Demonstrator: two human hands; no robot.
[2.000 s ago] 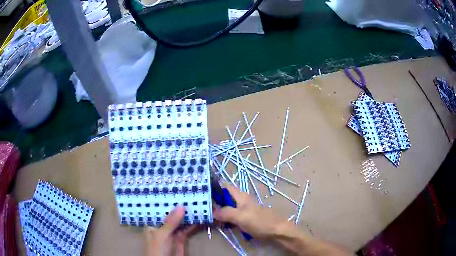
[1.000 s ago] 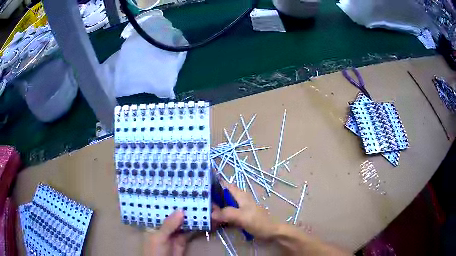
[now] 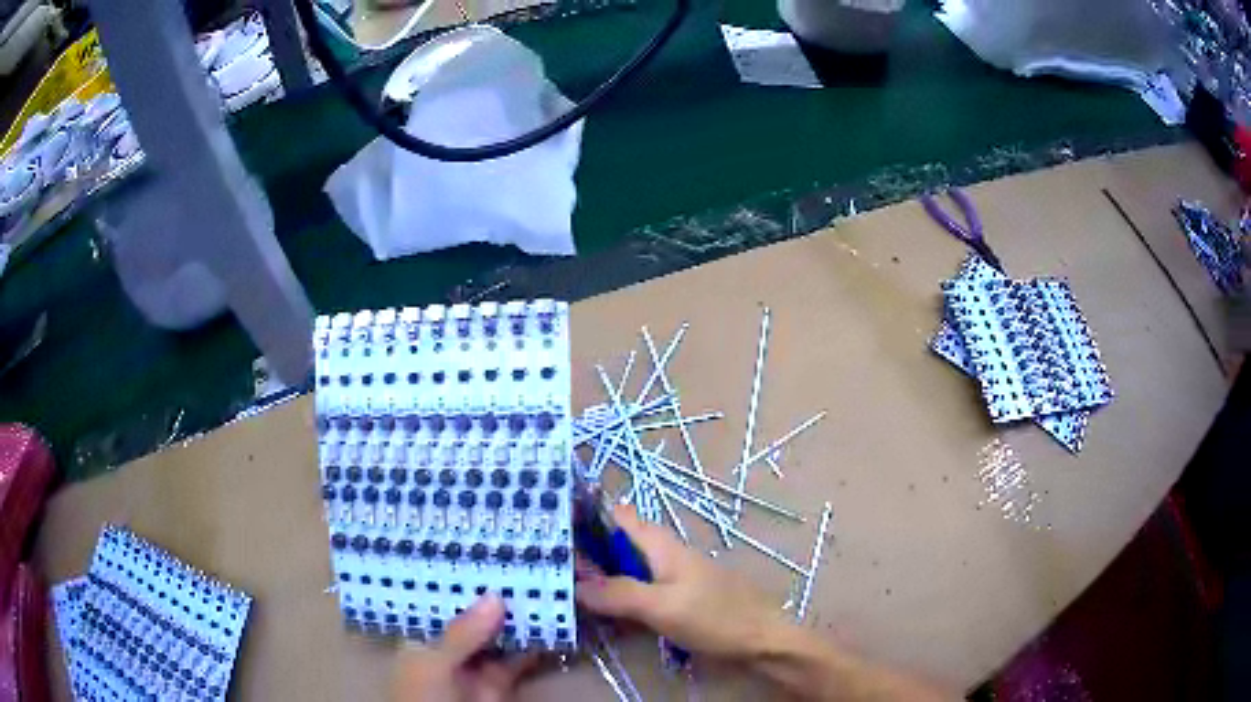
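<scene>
A PCB panel [image 3: 446, 473] with rows of dark components is held up over the bench, its toothed edge at the top. My left hand [image 3: 473, 658] grips its bottom edge, thumb on the face and fingers behind. My right hand [image 3: 686, 590] is closed around blue-handled cutters [image 3: 611, 538] at the panel's right edge. The cutter jaws are partly hidden by the panel edge, so I cannot tell if they bite. Pale edge strips [image 3: 672, 473] lie in a criss-cross pile right of the panel.
More panels lie at the left [image 3: 151, 624] and right [image 3: 1029, 343], with purple-handled cutters [image 3: 956, 220] beside the right ones. Pale bits [image 3: 1008, 483] lie below them. Behind are a grey post [image 3: 199, 178], black cable [image 3: 467, 151], green belt [image 3: 659, 151] and white bag [image 3: 473, 172]. Pink bundles [image 3: 21, 535] sit far left.
The white bag and the white card on the green belt have moved right. The held panel sits slightly lower in view, still in my left hand. My right hand still holds the cutters at its edge.
</scene>
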